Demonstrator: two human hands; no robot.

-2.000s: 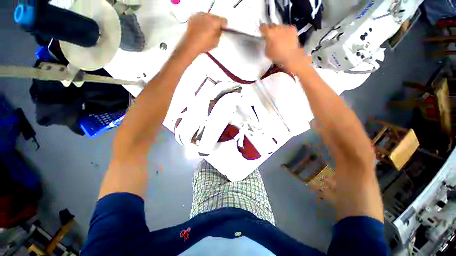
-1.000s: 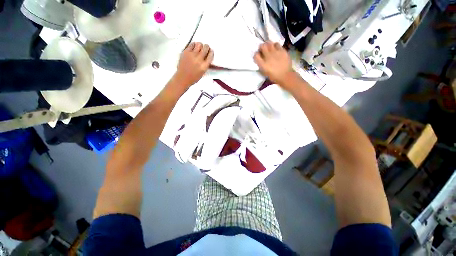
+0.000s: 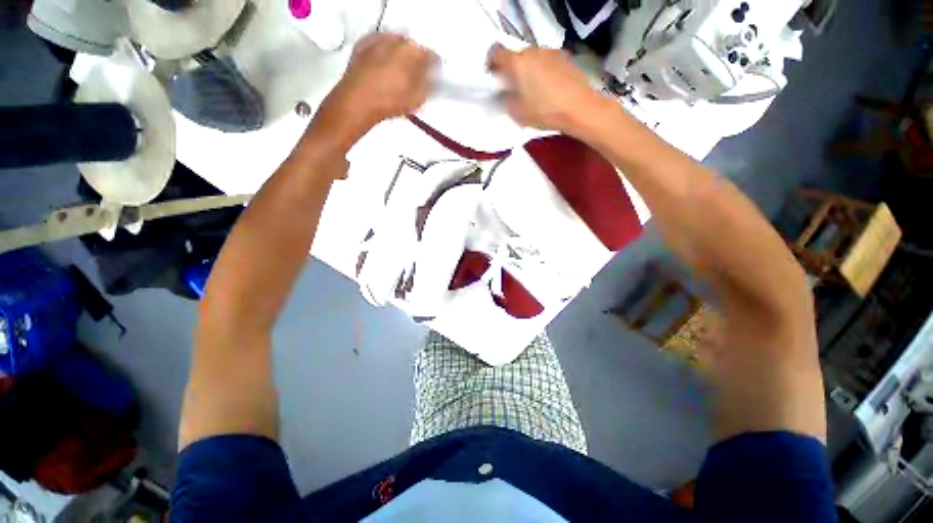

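Observation:
My left hand [image 3: 393, 77] and my right hand [image 3: 537, 87] are raised over the far part of the white table, a little blurred. Both grip a white cut piece [image 3: 465, 94] stretched between them. A dark red piece [image 3: 588, 189] lies at the table's right side, below my right forearm. Curved white cut pieces [image 3: 446, 230] lie in a loose heap nearer me, with a smaller dark red piece [image 3: 520, 297] at its near end. A red-edged white piece [image 3: 465, 133] lies just below my hands.
A white sewing machine [image 3: 696, 51] stands at the far right. Dark thread cones [image 3: 72, 134] on pale discs are at the left. A black-and-white cloth bundle [image 3: 590, 14] is at the top edge. Wooden stools [image 3: 870, 245] stand on the grey floor at the right.
A large dark red piece now shows at the table's right side. My hands rested on the white piece one second ago; now they hold it farther up the picture.

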